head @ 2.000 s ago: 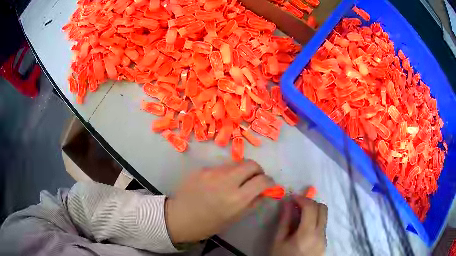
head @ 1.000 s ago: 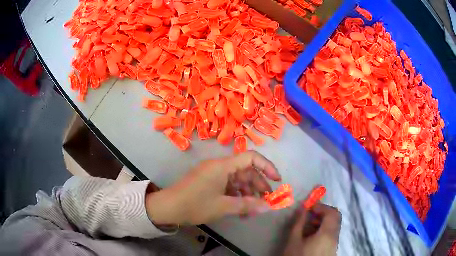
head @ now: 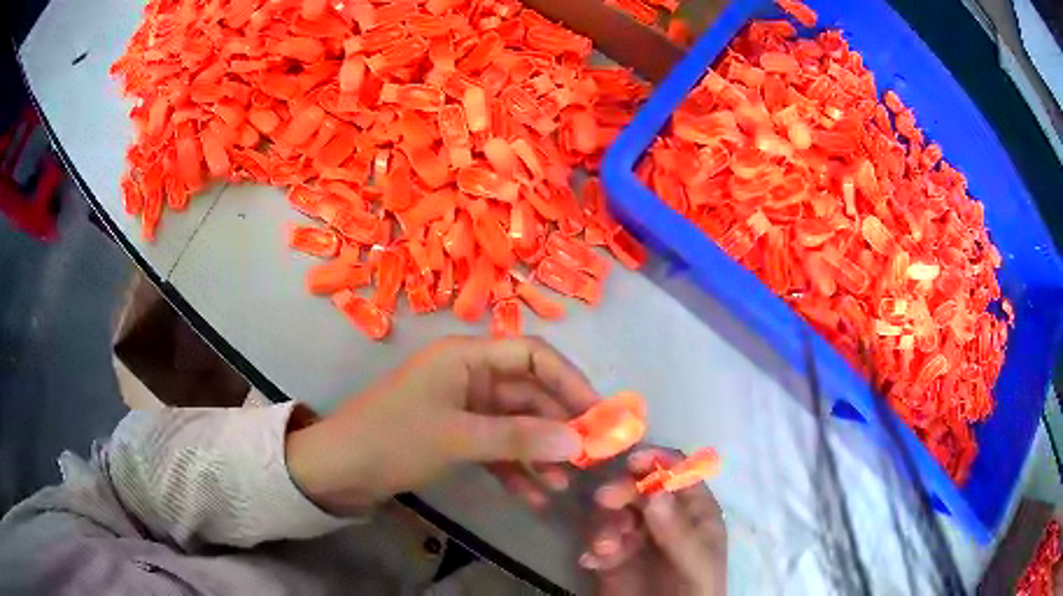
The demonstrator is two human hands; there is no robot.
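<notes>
My left hand (head: 466, 425) holds an orange plastic part (head: 611, 428) between thumb and fingertips, with its smooth rounded face showing. My right hand (head: 667, 530) is just below and to the right, cut off by the bottom edge, and holds another orange part (head: 690, 470) with narrow prongs towards the left. The two parts are close together but apart. A wide loose pile of orange parts (head: 385, 128) lies on the pale table (head: 291, 338) beyond my hands.
A blue bin (head: 746, 274) full of orange parts stands at right. A brown cardboard tray (head: 618, 33) touches it at the top. An open brown box (head: 175, 349) is below the table edge at left. A red stool (head: 33, 186) is at far left. Dark blurred strands hang at lower right.
My hands have come closer together, and both held parts are turned to a different angle. The whole view has shifted slightly, so pile and bin appear further left.
</notes>
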